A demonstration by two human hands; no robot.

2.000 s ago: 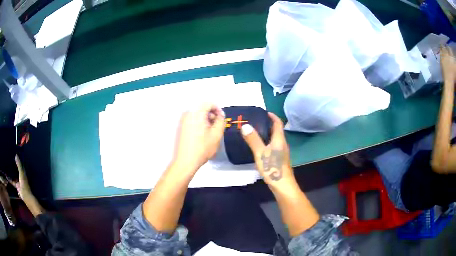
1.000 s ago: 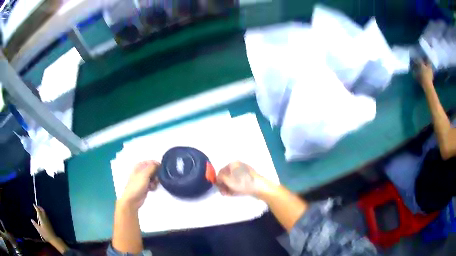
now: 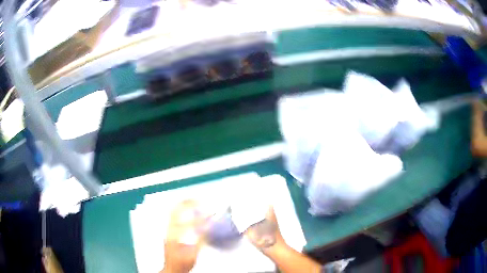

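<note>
A dark, blurred portable speaker point(image 3: 223, 232) is low in the view over a stack of flat white sleeves point(image 3: 155, 213). White material covers part of its upper right side. My left hand point(image 3: 184, 234) is at the speaker's left side, washed out and blurred, its fingers against it. My right hand point(image 3: 264, 234) is at its right side, thumb up, pinching white sleeve material. The fingertips are not sharp. Several bagged speakers in white sleeves point(image 3: 350, 176) stand and slump together to the right of the stack.
A green belt point(image 3: 187, 138) runs behind a pale rail point(image 3: 197, 165). Beyond it is a row of grey boxes with dark fronts point(image 3: 221, 69). Crumpled white bags point(image 3: 64, 186) lie at left. Another person's arm point(image 3: 478, 130) is at the right edge; a red stool point(image 3: 414, 256) is below.
The view has tilted up, showing the boxes and shelf. The speaker's round end and orange piece no longer show. White material now covers part of it, and my right hand has risen beside it.
</note>
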